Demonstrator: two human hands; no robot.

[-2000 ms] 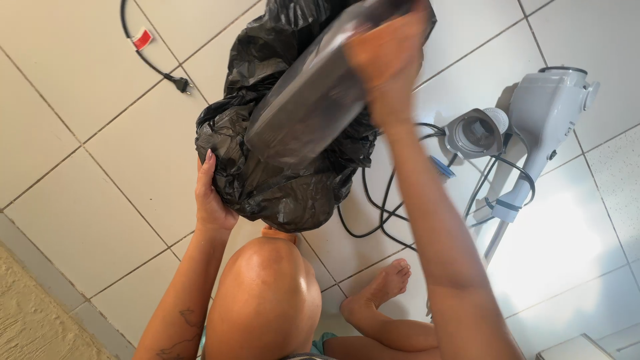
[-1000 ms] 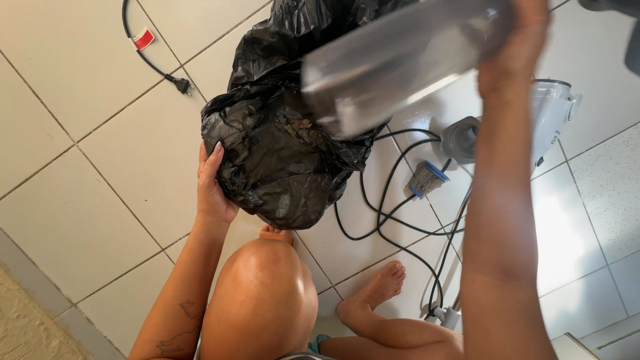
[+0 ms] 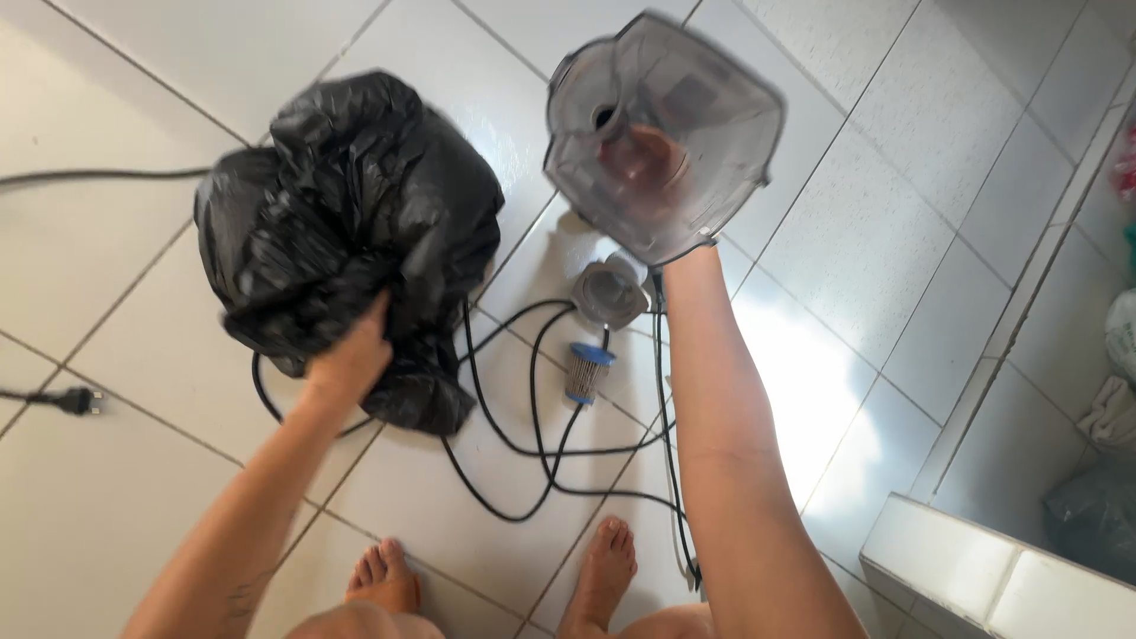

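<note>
My left hand grips the gathered top of a black plastic garbage bag, which hangs bunched over the tiled floor at the left. At the upper right my right hand holds a clear grey vacuum cleaner dust container; its open end faces me, and the hand shows blurred through the plastic. Below the container lies a small round grey plastic cup. Beside that cup, a pleated filter with blue ends rests on the floor. The bag's contents are hidden.
A black power cable loops over the floor between the bag and my feet. A power plug lies at the left. At the lower right is a white tiled ledge, with plastic bags beyond it. Both my feet are on the floor.
The container has come away from the bag, and its open end now faces me. My left hand has gone from the bag's side to its gathered top. The view has shifted.
</note>
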